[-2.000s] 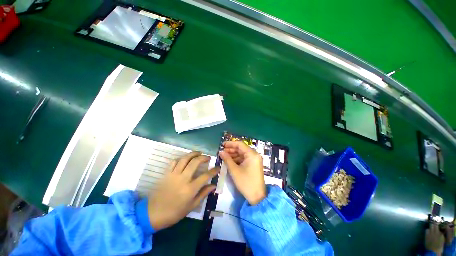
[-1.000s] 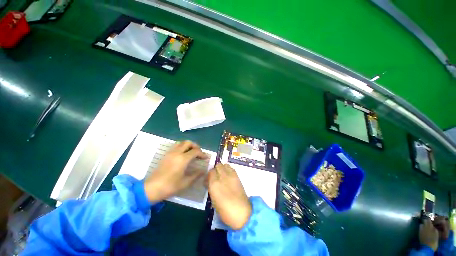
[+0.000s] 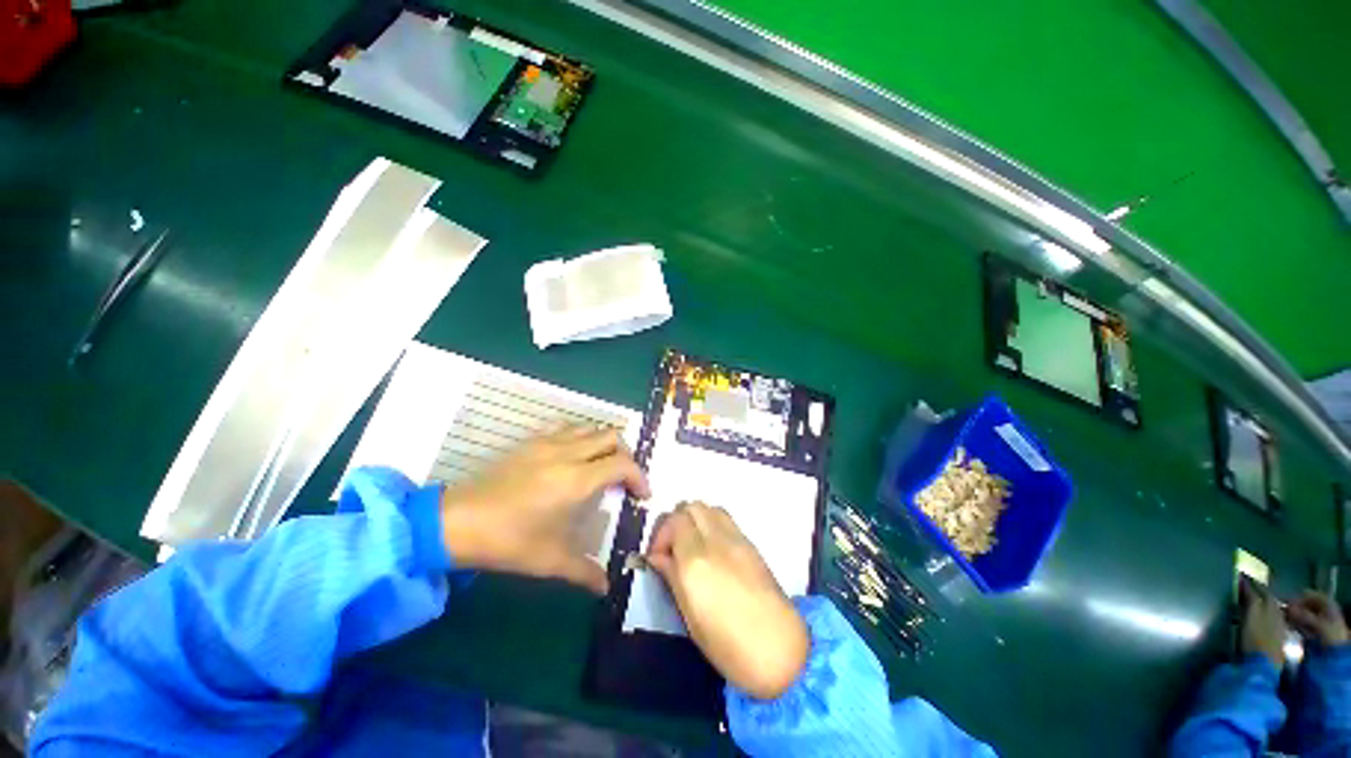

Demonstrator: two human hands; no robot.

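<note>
An open tablet (image 3: 734,474) lies in front of me, its circuit board (image 3: 736,410) at the far end and a large white area below it. My left hand (image 3: 545,504) rests over the ruled tape sheet (image 3: 511,415), with its fingertips at the tablet's left edge. My right hand (image 3: 722,585) is over the tablet's white area, thumb and fingertips pinched together near the left edge. A small pale piece shows by these fingertips, but whether they hold it cannot be told. The fingers hide part of the left edge.
Long pale strips (image 3: 297,356) lie left, tweezers (image 3: 122,293) farther left, a folded white pad (image 3: 599,295) beyond the sheet. Right are dark parts (image 3: 877,575) and a blue bin (image 3: 990,496) of tan pieces. Other tablets (image 3: 445,82) lie farther off. Another person's hands (image 3: 1286,622) show far right.
My right hand has moved down along the tablet's left edge since the earliest frame. My left hand has shifted from over the sheet to the tablet's edge. The view has also shifted slightly.
</note>
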